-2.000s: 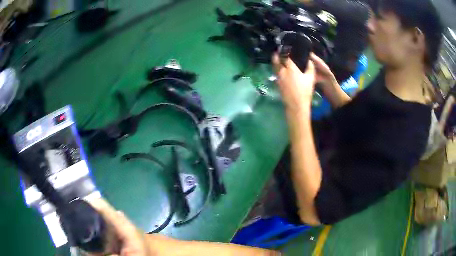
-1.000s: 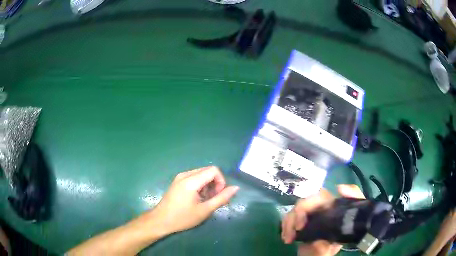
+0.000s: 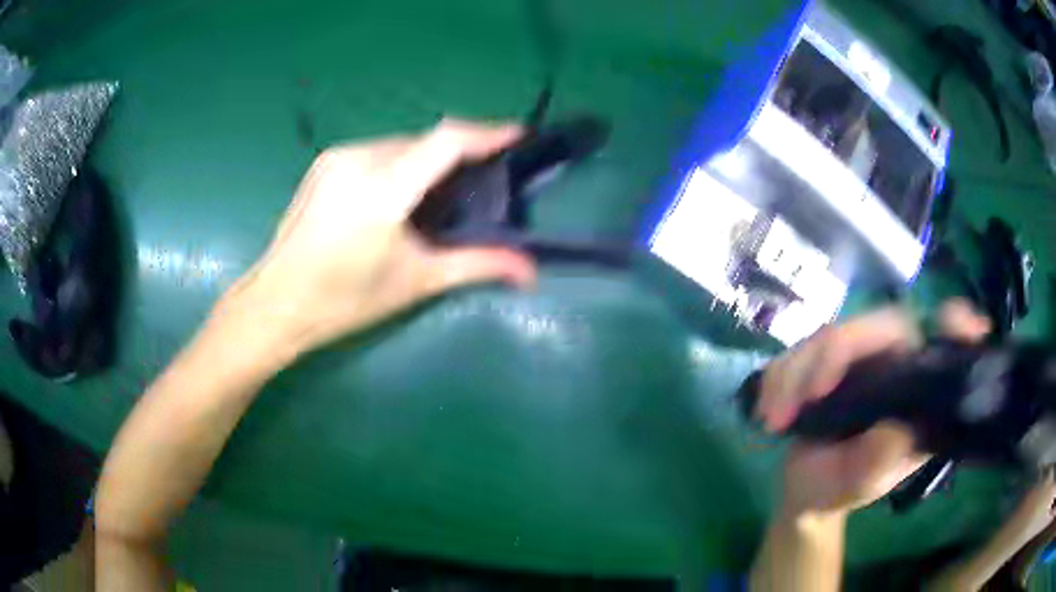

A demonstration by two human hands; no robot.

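Observation:
My left hand (image 3: 371, 231) grips a black clip (image 3: 475, 202) above the green bench, left of centre. The clip's two jaws open in a V towards the right, and it is blurred. My right hand (image 3: 851, 405) is closed around the thick black electric screwdriver (image 3: 915, 393) at the lower right. The screwdriver lies nearly level, its narrow end pointing left, and no bit can be made out. The screw feeder (image 3: 799, 150), white with a blue side, stands tilted just above my right hand, its low front towards me.
A clear bag of grainy silver-grey parts (image 3: 58, 156) lies at the left edge of the green bench (image 3: 463, 405), with a dark lump (image 3: 72, 283) beside it. Black parts (image 3: 1002, 272) lie right of the feeder. Another person's forearm (image 3: 1002, 549) shows at the lower right.
My left hand, empty before, now holds a black clip and is higher in the view. My right hand and the screwdriver appear further right. The feeder appears further up and right.

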